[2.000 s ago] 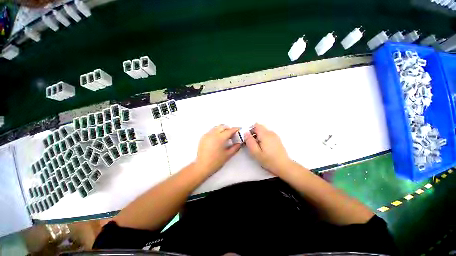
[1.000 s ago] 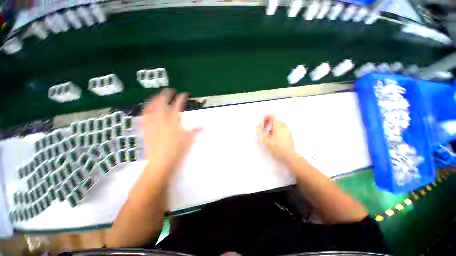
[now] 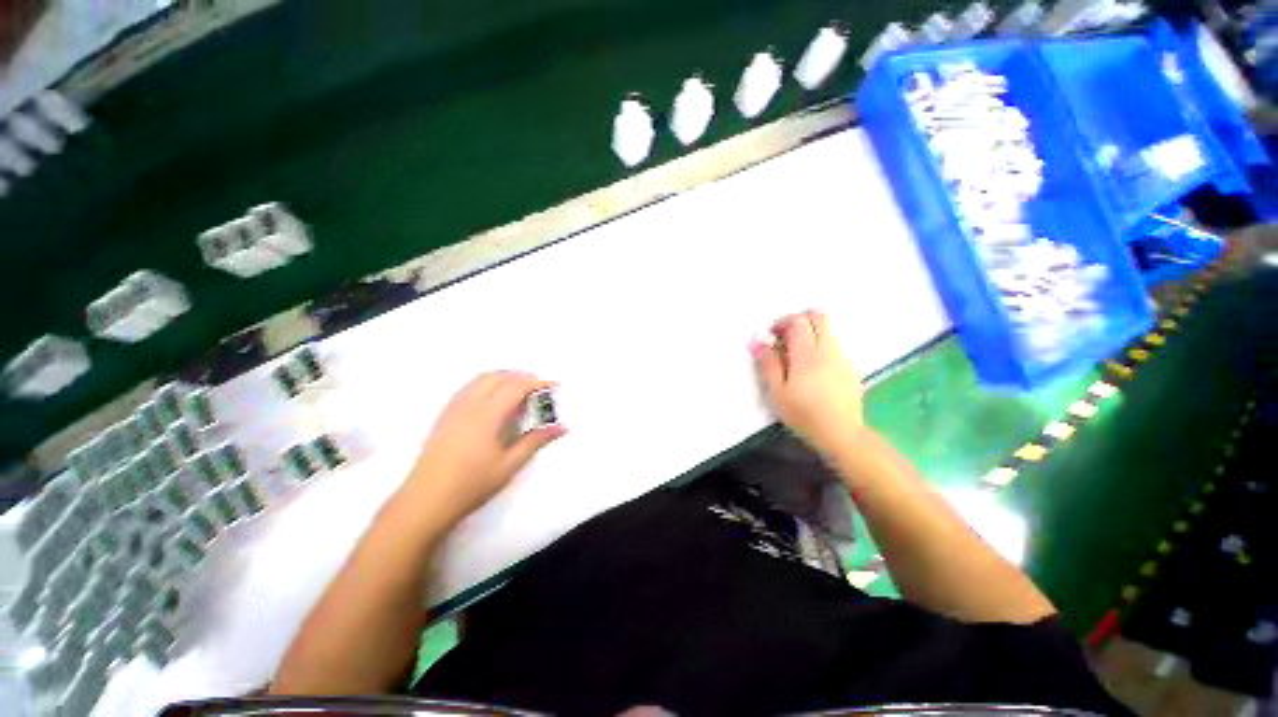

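Observation:
My left hand [image 3: 484, 437] is over the middle of the white work surface [image 3: 638, 329]. Its thumb and fingers hold one adapter housing [image 3: 543, 408], white with a dark open end. My right hand [image 3: 806, 376] is apart from it, to the right, with its fingers curled and fingertips close together. Blur hides whether a small part is between them. Many housings [image 3: 124, 457] stand in a block at the left. Two small groups [image 3: 299, 370] stand beside the block.
A blue bin [image 3: 918, 231] of small white parts [image 3: 988, 154] is at the right, beside another blue bin [image 3: 1086, 119]. Beyond the bench, the green belt [image 3: 463, 140] carries grouped housings [image 3: 255, 240] at left and single white adapters [image 3: 692, 111] towards the right.
My hands were together at a small piece, then my left hand reached to the housings at the left. It is now back with one housing. The view has turned right.

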